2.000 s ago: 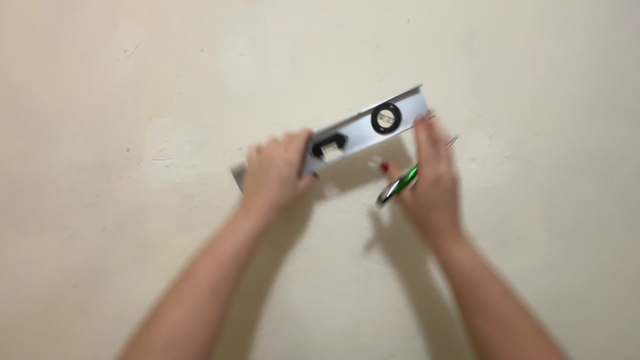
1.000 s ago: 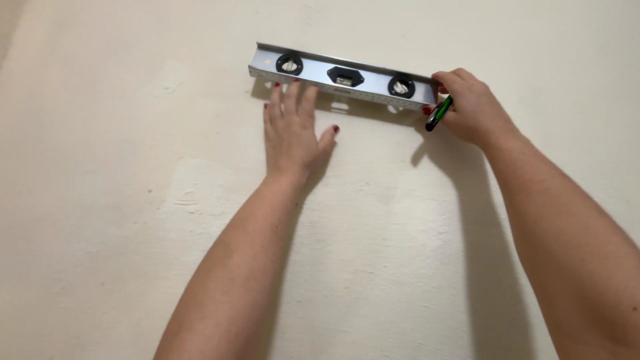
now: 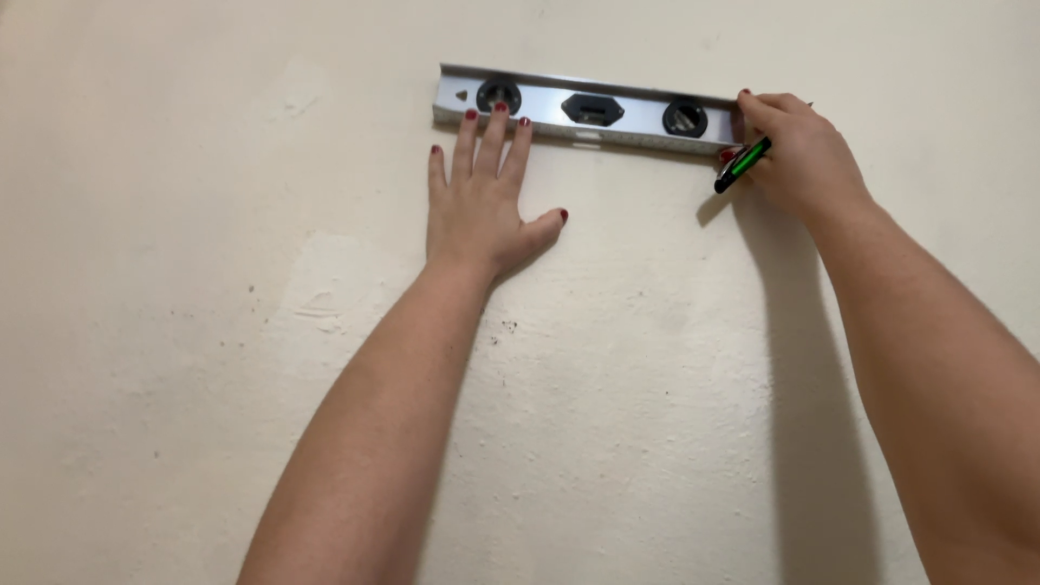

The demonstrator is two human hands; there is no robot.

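Note:
A silver metal spirit level (image 3: 544,101) with three black-framed vials lies along the wall, its right end slightly lower than its left in view. My left hand (image 3: 479,195) is spread flat with fingers apart, its middle fingertips on the lower edge and face of the level near the left vial. At the right end, my right hand (image 3: 800,150) grips the level between thumb and fingers. The same hand also holds a green and black pen (image 3: 746,165), which points down to the left below the level's corner.
The pale plastered wall (image 3: 617,390) fills the view. It has a lighter rough patch (image 3: 329,301) left of my left forearm, a smaller patch at the upper left, and several dark specks. Shadows of my right arm and the pen fall on it.
Two seconds ago the level was tilted up to the right with my left hand gripping it; now it lies nearer to horizontal, and my left hand is spread with fingertips on it.

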